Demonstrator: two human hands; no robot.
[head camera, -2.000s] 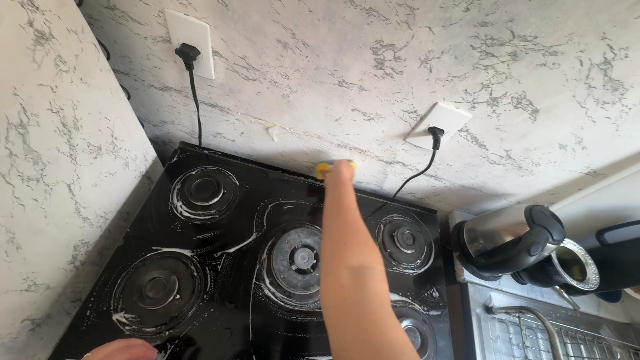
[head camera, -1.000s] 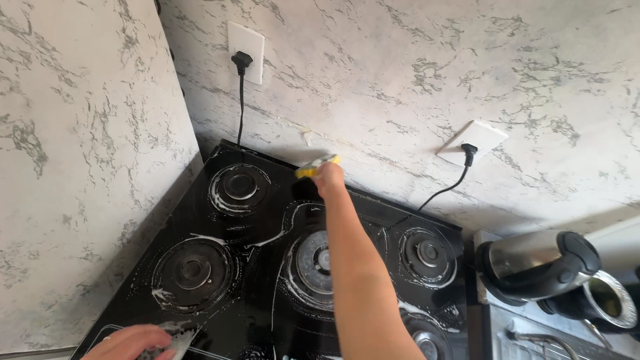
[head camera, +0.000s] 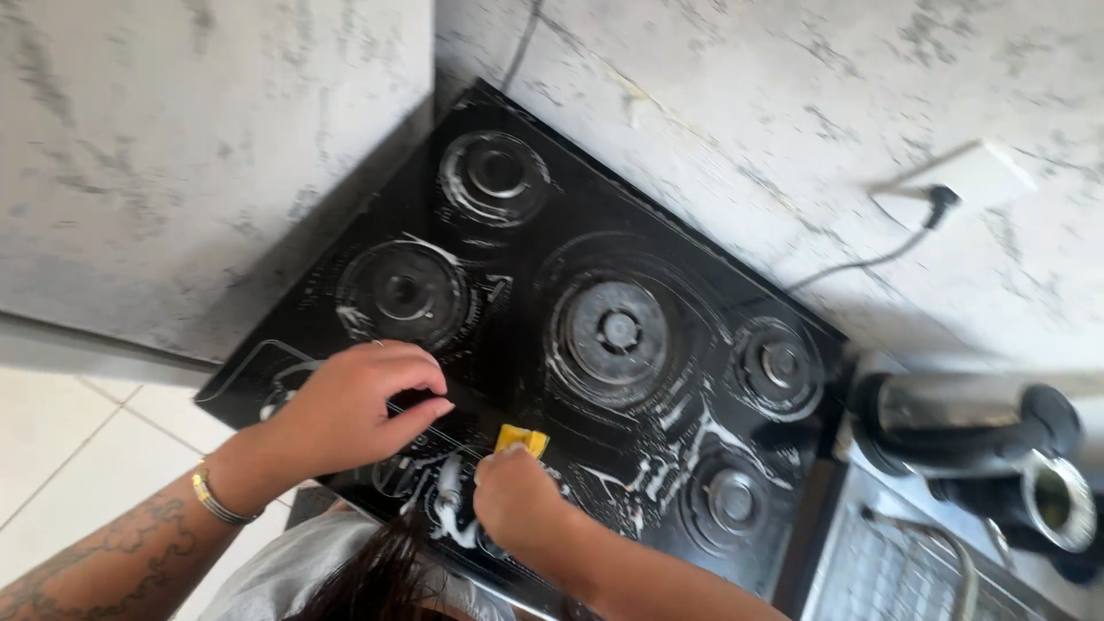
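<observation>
A black glass gas cooktop (head camera: 517, 345) with round burners and streaks of white foam fills the middle of the head view. My right hand (head camera: 517, 496) grips a yellow sponge (head camera: 522, 440) against the glass near the front edge, below the large centre burner (head camera: 618, 331). Over the front left part of the cooktop is my left hand (head camera: 371, 410), its thumb and fingers curved and apart, with nothing seen between them. A metal bracelet (head camera: 216, 496) circles that wrist. Foamy control knobs (head camera: 448, 500) lie between and below the two hands.
A marbled wall runs behind the cooktop, with a black plug and cord in a white outlet (head camera: 975, 185). At the right stand an electric kettle (head camera: 957, 423) and a metal dish rack (head camera: 880, 552). A marbled panel (head camera: 216, 155) borders the left side.
My right hand has brought the sponge from the cooktop's back edge to its front. My left hand has come further over the cooktop; a crumpled, clear thing near it one second ago no longer shows. The view has turned.
</observation>
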